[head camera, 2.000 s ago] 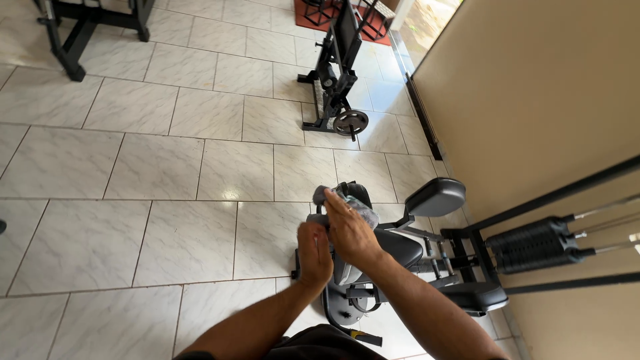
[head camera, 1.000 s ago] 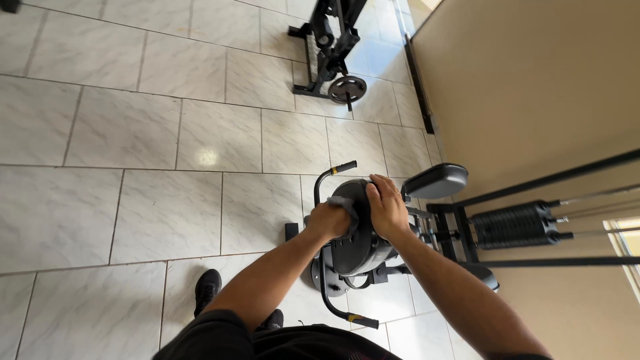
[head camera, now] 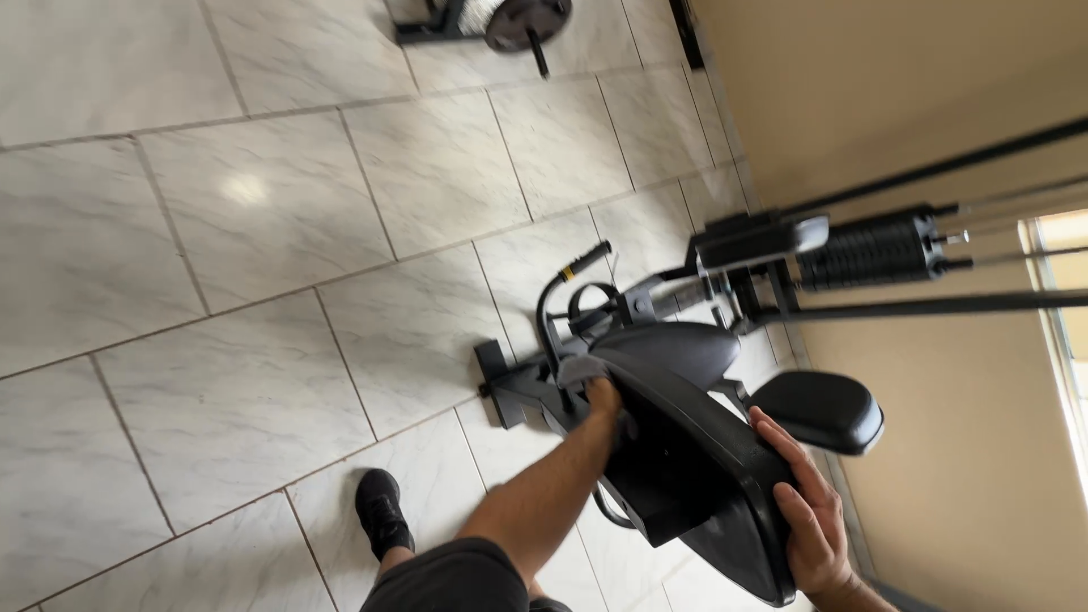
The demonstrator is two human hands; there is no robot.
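My left hand is at the near left edge of the gym machine's black backrest, with a grey cloth bunched at its fingers; part of the hand is hidden behind the cloth and the edge. My right hand grips the right end of the backrest, thumb and fingers over its rim. The padded seat lies just beyond the backrest. A curved handlebar with a yellow band rises on the left, and a black side pad is beyond my right hand.
The machine's weight stack and guide rods run along the beige wall at the right. Another machine with a weight plate stands at the top on the marble-look tile floor. My black shoe is at the lower left.
The cloth has moved from the front of the backrest to its edge and hollow rear side. My right hand has shifted to the backrest's other end. The view has moved and turned.
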